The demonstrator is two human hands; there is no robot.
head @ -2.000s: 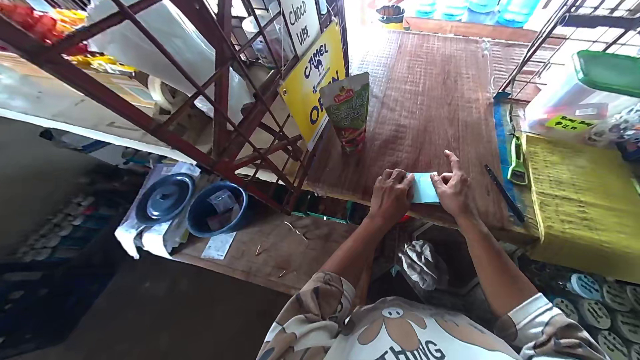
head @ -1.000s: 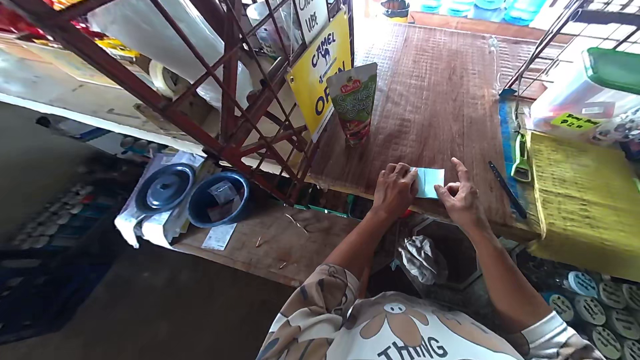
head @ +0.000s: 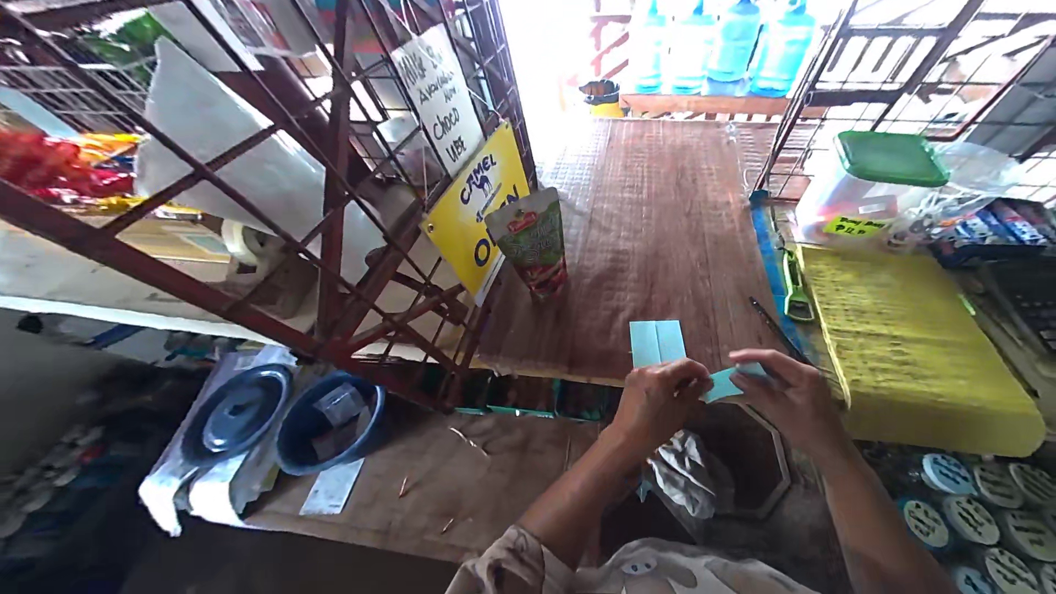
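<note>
A light blue piece of paper (head: 726, 385) is held between my left hand (head: 664, 398) and my right hand (head: 784, 396), over the counter's near edge. Behind my left hand a light blue sheet of paper (head: 657, 342) with a crease down its middle lies on the brown wood-patterned counter (head: 652, 239). To the right of it rests a dark pen (head: 773, 324). Farther left on the counter stands a green and red foil pouch (head: 535, 245), upright, in front of a yellow sign (head: 481, 214).
A metal lattice (head: 330, 206) borders the left side. Below it are a blue bucket (head: 375, 421) and a round blue lid (head: 239, 410). On the right lie a yellow mat (head: 899, 330), a green-handled tool (head: 797, 289) and a green-lidded container (head: 891, 161). Several round-lidded jars (head: 973, 511) are below.
The light blue paper was one small piece between my hands; now one piece lies on the counter and another is lifted between my fingers, nearer my body.
</note>
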